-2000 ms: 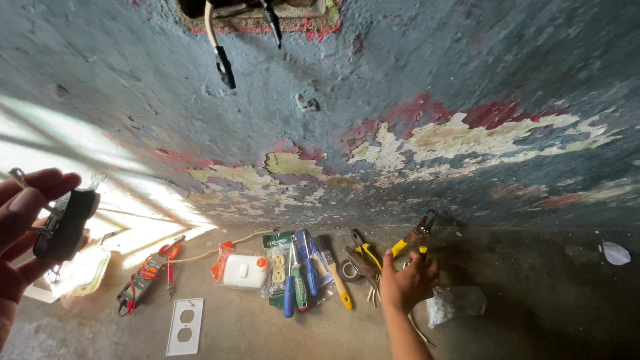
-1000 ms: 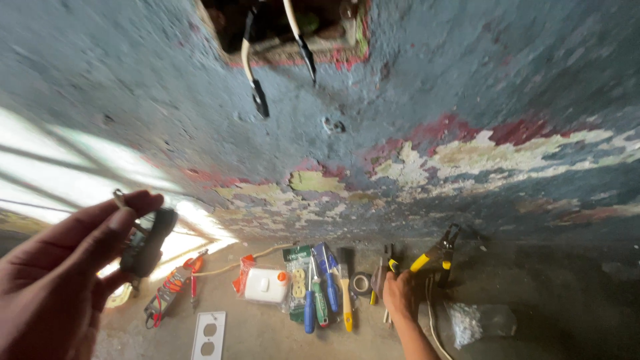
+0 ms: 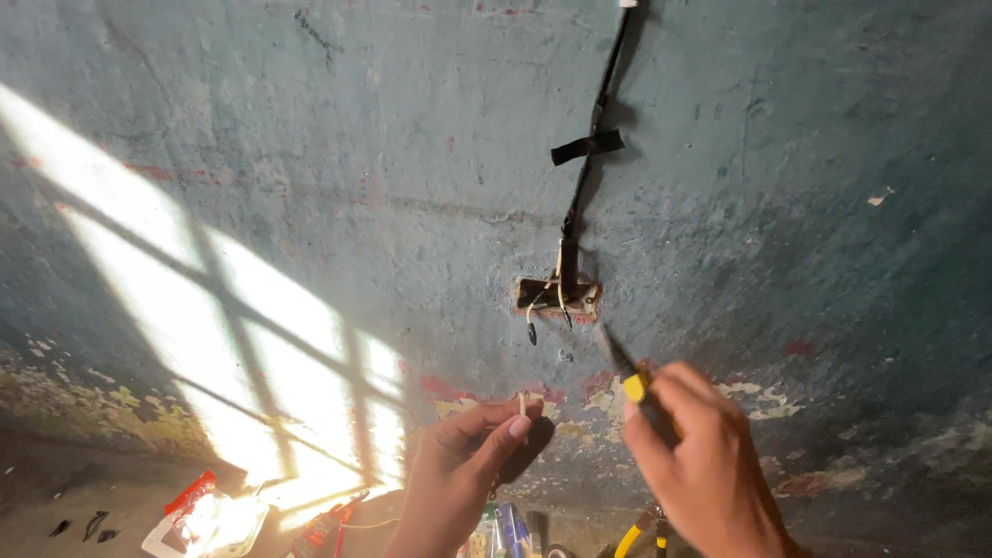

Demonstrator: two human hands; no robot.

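Between the thumb and fingers of my left hand (image 3: 469, 457) is a short pale wire (image 3: 523, 411), with a dark object (image 3: 529, 453) held behind it, partly hidden by the fingers. My right hand (image 3: 701, 457) grips pliers with yellow and black handles (image 3: 637, 387); their jaws point up and left toward the wall. Above both hands a recessed wall box (image 3: 535, 293) holds two pale wires with black-taped ends (image 3: 532, 333) hanging out. A black cable (image 3: 585, 178) runs down the wall into it, crossed by a strip of black tape (image 3: 587, 147).
Along the floor at the wall's foot lie yellow-handled wire strippers (image 3: 639, 535), blue-handled screwdrivers (image 3: 510, 527), a red multimeter or tester (image 3: 322, 531), a roll of tape (image 3: 558, 552) and a white container with red wrapping (image 3: 205, 523). Small black scraps (image 3: 94, 525) lie at the lower left.
My right hand has come up from the tools on the floor with the pliers. My left hand, still holding the dark object, is now closer to my right. The view has tilted up the wall.
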